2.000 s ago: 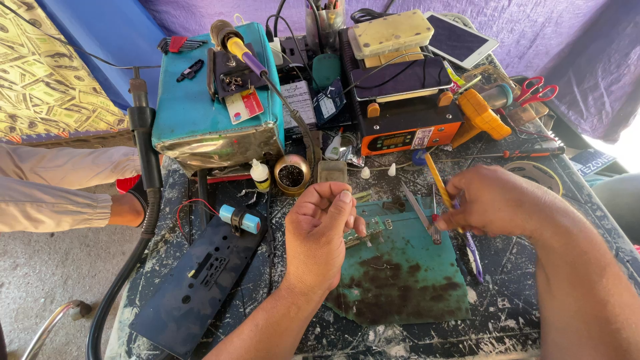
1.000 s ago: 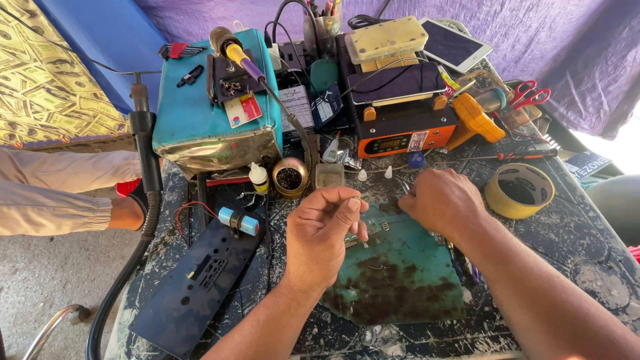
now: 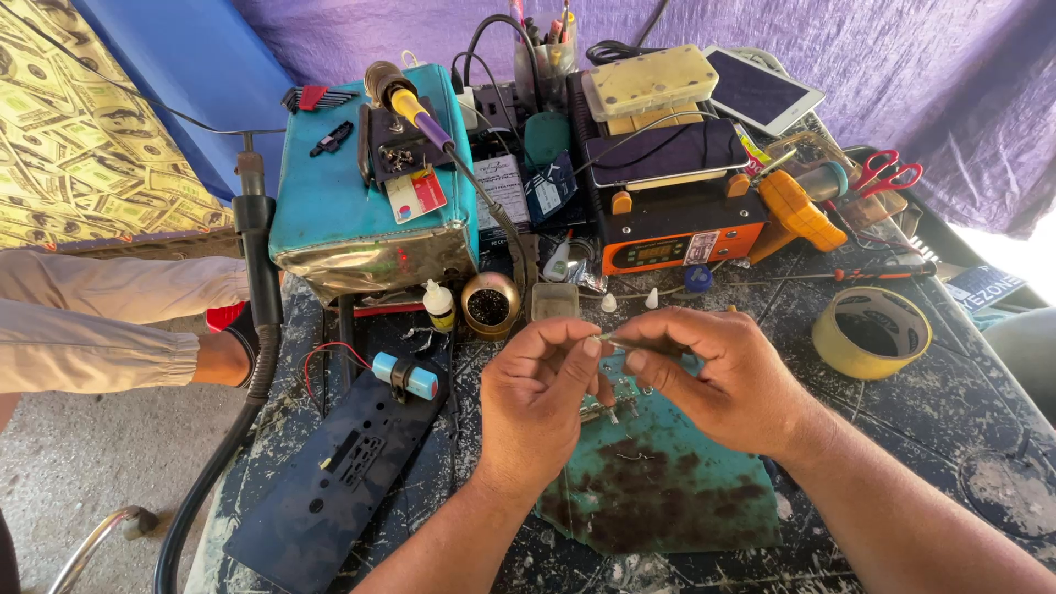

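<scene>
My left hand [image 3: 540, 396] pinches a tiny part between thumb and forefinger; it is too small to name. Close against it, my right hand [image 3: 714, 371] holds a thin metal tool, perhaps tweezers, mostly hidden by the fingers, its tip at the left fingertips. Both hands are over a stained green mat [image 3: 660, 503]. On the mat, partly behind the left fingers, lies a small circuit board [image 3: 606, 404]. A short bit of wire [image 3: 634, 455] rests nearer on the mat. Left of the hands a black plastic panel [image 3: 330, 487] lies beside a blue cylindrical battery [image 3: 404, 376] with a red wire.
Behind stand a brass pot [image 3: 490, 307], a dropper bottle [image 3: 439, 305] and an orange-fronted station [image 3: 685, 239]. A soldering iron [image 3: 421, 115] rests on a teal-covered box [image 3: 313, 190]. A tape roll [image 3: 872, 333] sits right. A hot-air handle [image 3: 257, 256] hangs left, near a person's legs [image 3: 124, 322].
My right hand has moved left to meet my left hand, bringing a thin metal tool. The tape roll, partly hidden by the right hand and arm two seconds ago, shows fully.
</scene>
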